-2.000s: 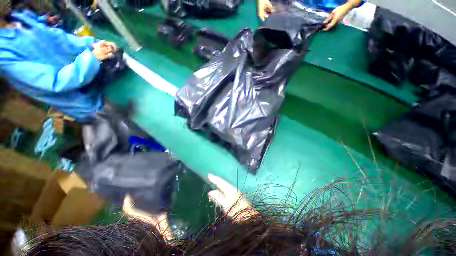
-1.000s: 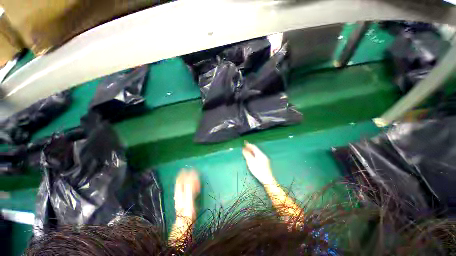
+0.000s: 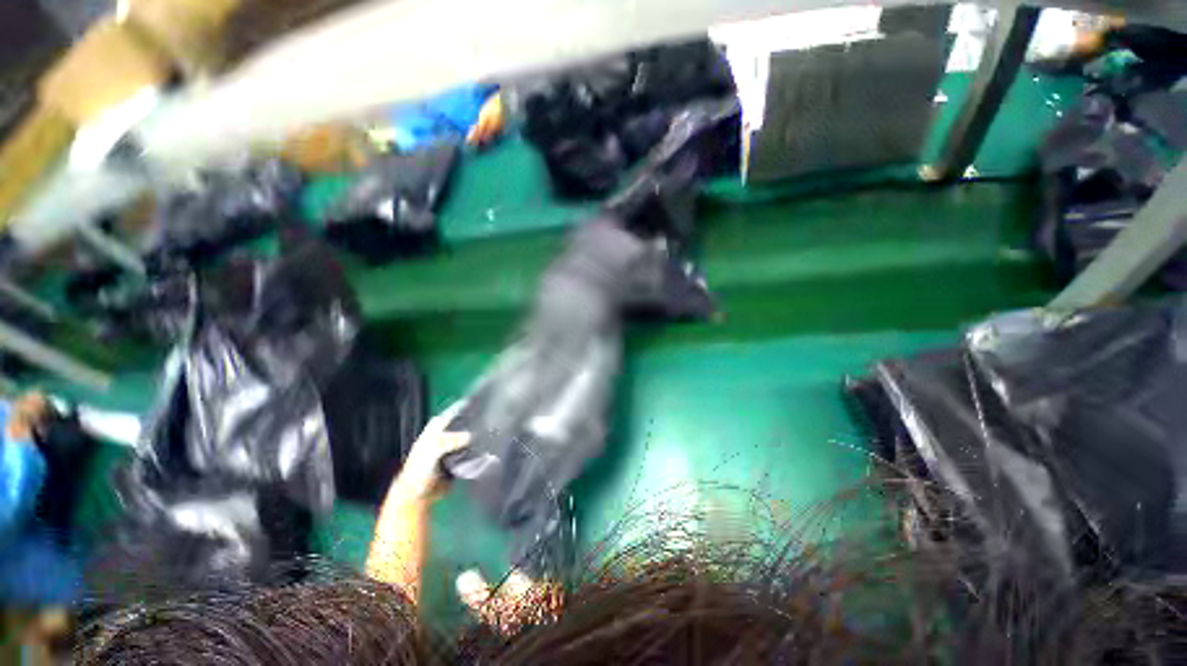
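A black plastic bag point(image 3: 566, 345), blurred, stretches from the dark green belt onto the lighter green worktop point(image 3: 729, 416). My left hand point(image 3: 423, 475) grips the bag's near left edge, with the fingers at the film. My right hand point(image 3: 508, 596) is low in the picture, beside the bag's near end and partly covered by hair. I cannot tell whether it holds the film. The bag's far end lies by another dark bag point(image 3: 670, 280) on the belt.
Black bags point(image 3: 247, 403) are heaped at left, and more point(image 3: 1054, 416) lie at right. Beyond the belt point(image 3: 859, 260) are a grey housing point(image 3: 840, 104) and a dark heap. A pale shelf edge point(image 3: 391, 65) crosses above. A post point(image 3: 1132, 247) slants at right. Blue sleeves of other people show at left.
The bag that lay on the belt is drawn towards me onto the worktop. My left hand has moved to its edge and closed on it. My right hand has moved down and left.
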